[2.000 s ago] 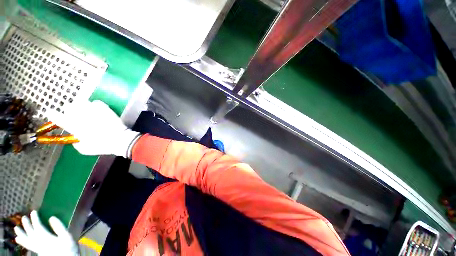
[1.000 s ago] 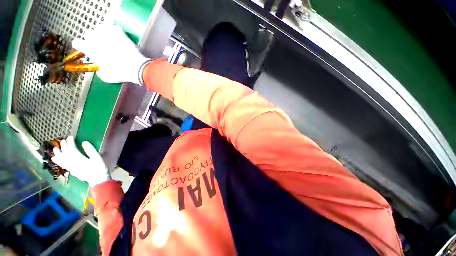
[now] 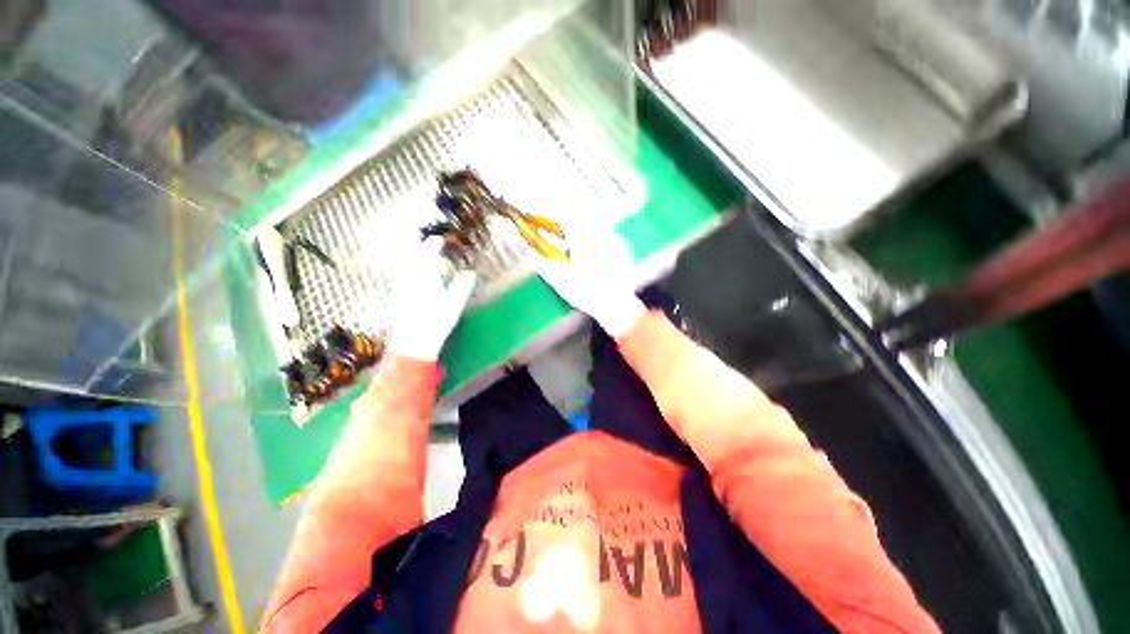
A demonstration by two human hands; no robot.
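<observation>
My right hand (image 3: 592,275), in a white glove, is closed on the cutting pliers (image 3: 543,233) by their orange-yellow handles. The pliers' dark jaws point left and meet dark, copper-coloured coil components (image 3: 461,213) over the middle of the perforated metal tray (image 3: 359,204). My left hand (image 3: 428,307), also gloved in white, is just below these components, its fingers pointing up at them. Glare and blur hide whether it grips one. More coil components (image 3: 332,362) lie in a row at the tray's near left corner.
A thin dark tool (image 3: 307,251) lies at the tray's left side. Clear panels (image 3: 93,266) stand beyond and left. A stainless tray (image 3: 793,124) is at upper right, beside a metal post (image 3: 1041,266). A blue stool (image 3: 93,448) is on the floor at left.
The view has swung, bringing the whole tray in. My left hand has moved from the row at the tray's edge to the middle components. My right hand still holds the pliers there.
</observation>
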